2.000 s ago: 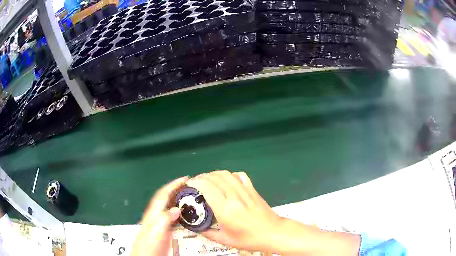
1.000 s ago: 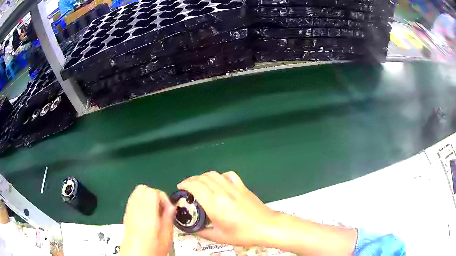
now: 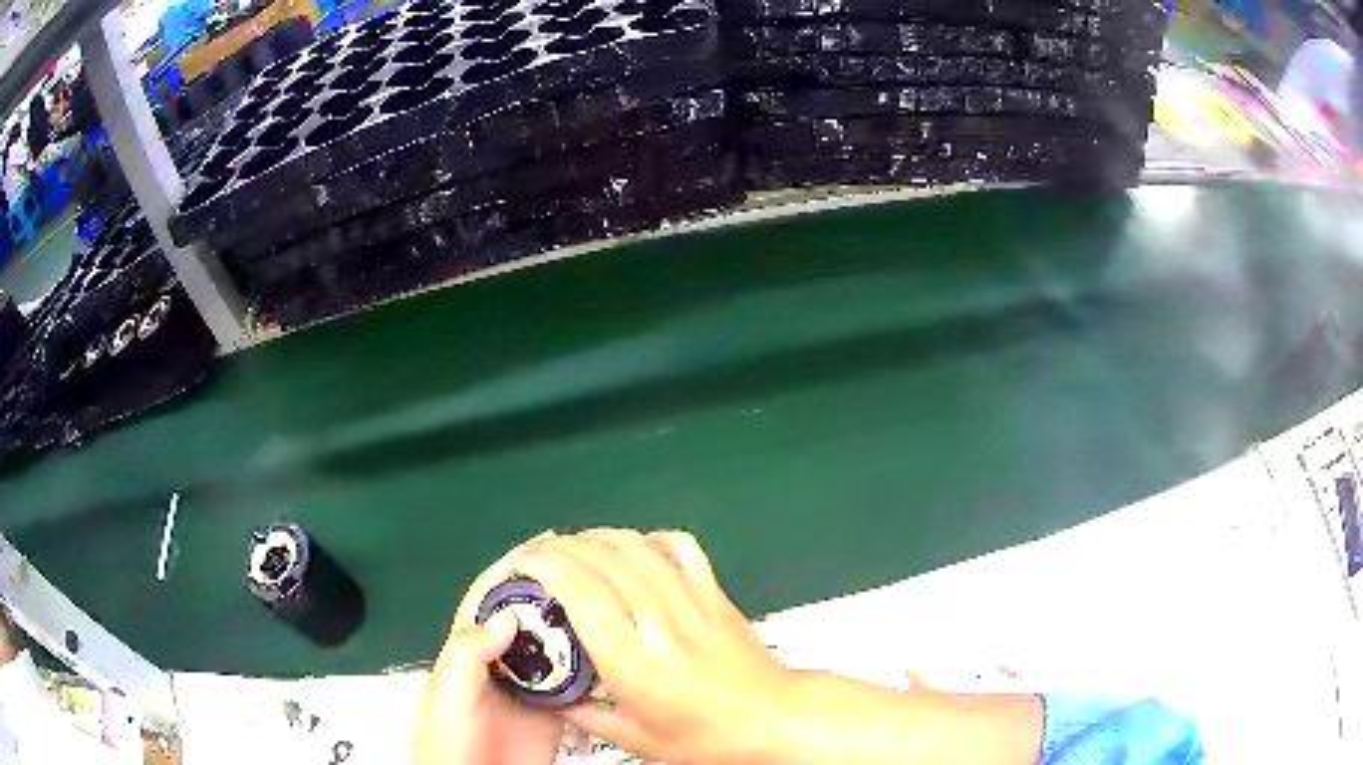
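Note:
A black cylindrical unit (image 3: 541,671) is held between my two hands above the near edge, its round end facing up. A pale notched ring with a dark centre shows inside it. My right hand (image 3: 650,635) wraps its right side. My left hand (image 3: 476,691) is on its left side, with the thumb on the ring; its fingers are partly hidden. A second black cylindrical unit (image 3: 307,587) stands on the green belt (image 3: 628,448) to the left, with the same pale ring in its end. A thin white strip (image 3: 168,537) lies on the belt left of it.
Stacks of black trays (image 3: 478,165) with round pockets stand behind the belt. A pale metal post (image 3: 157,180) rises at the left. White printed paper (image 3: 1076,598) covers the near ledge. A blue sleeve (image 3: 1121,729) is on my right arm. A dark blur lies on the belt at far right.
The standing unit and white strip have shifted right in view. My left hand, raised beside the held unit a second ago, is now around its left side with the thumb on its end.

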